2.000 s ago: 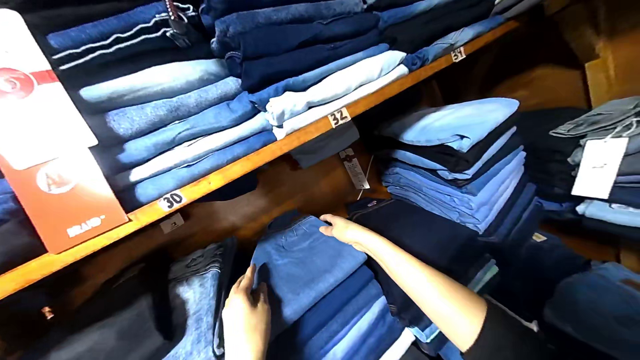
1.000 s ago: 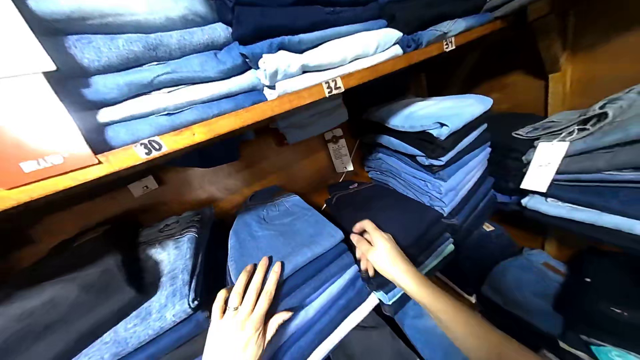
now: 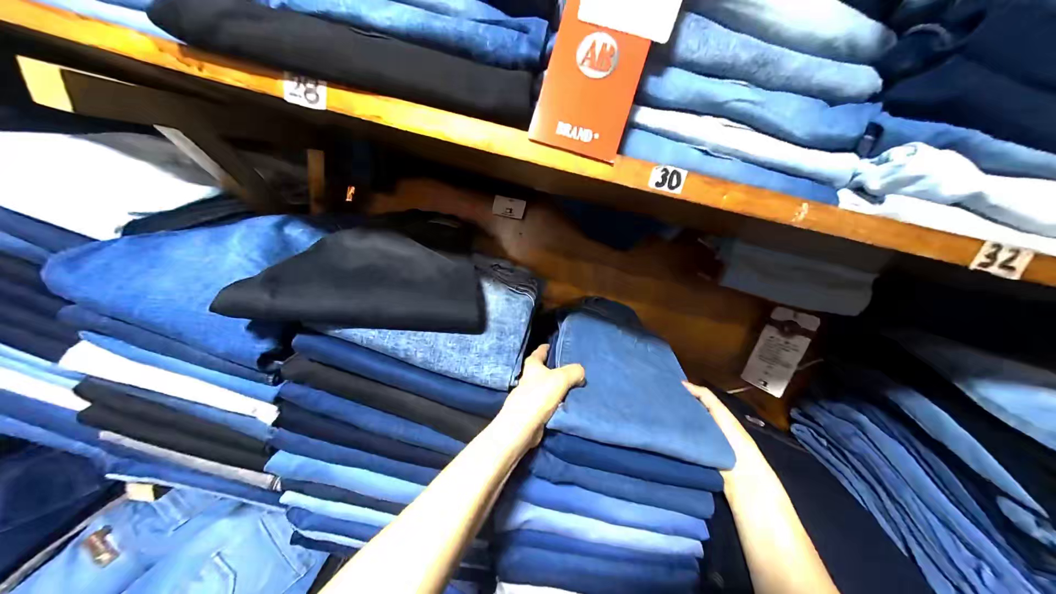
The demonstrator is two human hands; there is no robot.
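A folded pair of blue jeans (image 3: 631,392) lies on top of a tall stack of folded jeans (image 3: 610,516). My left hand (image 3: 544,388) is at the left side of that top pair, thumb over its edge, fingers partly hidden between it and the neighbouring stack. My right hand (image 3: 722,421) touches its right edge, with most of its fingers out of sight. Left of my left hand, light-blue mottled jeans (image 3: 487,330) and a folded black garment (image 3: 359,285) top the neighbouring stack.
Above runs a wooden shelf edge (image 3: 462,124) with number stickers, an orange brand card (image 3: 590,78) and folded jeans. A white hang tag (image 3: 780,351) hangs at the right, over more stacked jeans (image 3: 899,487). Light-blue jeans (image 3: 198,536) lie at the lower left.
The view has swung left. My right hand has moved from the dark stack to the right edge of the top blue jeans; my left hand has moved from their front to their left side.
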